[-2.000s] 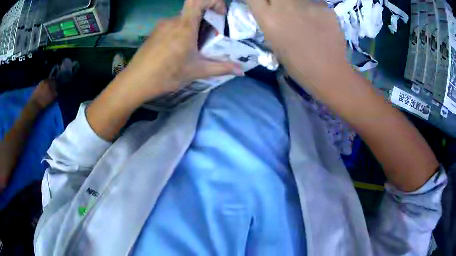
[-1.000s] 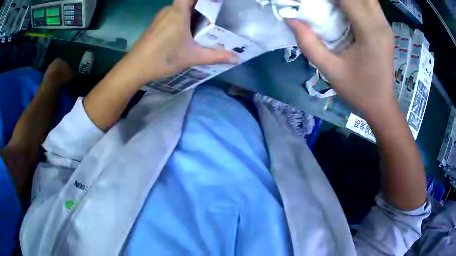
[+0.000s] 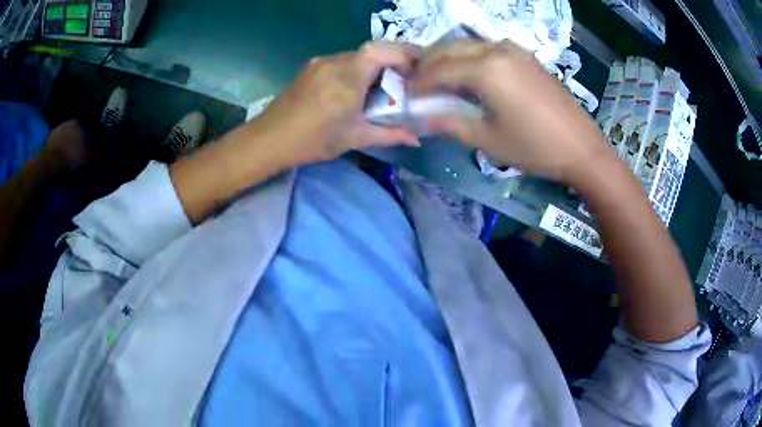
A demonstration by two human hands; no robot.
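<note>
A slim white printed box [image 3: 388, 102] is at the top centre, partly hidden by my hands. Its near end shows between my left thumb and fingers. My left hand [image 3: 347, 104] is bare and grips the box near this end. My right hand [image 3: 493, 104] is bare, blurred and curled over the box's end; its fingers touch the white flap area. Whether it also holds a strap bundle I cannot tell. A tangled pile of white straps [image 3: 535, 23] lies just behind my right hand on the green table [image 3: 242, 50].
Several upright boxes [image 3: 643, 125] stand in a row at the right, beside a station label [image 3: 572, 229] on the table edge. More boxes [image 3: 739, 258] are at the far right. A scale [image 3: 92, 18] stands at the upper left. A person's arm [image 3: 38, 179] shows at left.
My right hand came from the right, where it held a white bundle, to the box end. The box moved away from me and is more hidden. The view shifted, showing more of the right.
</note>
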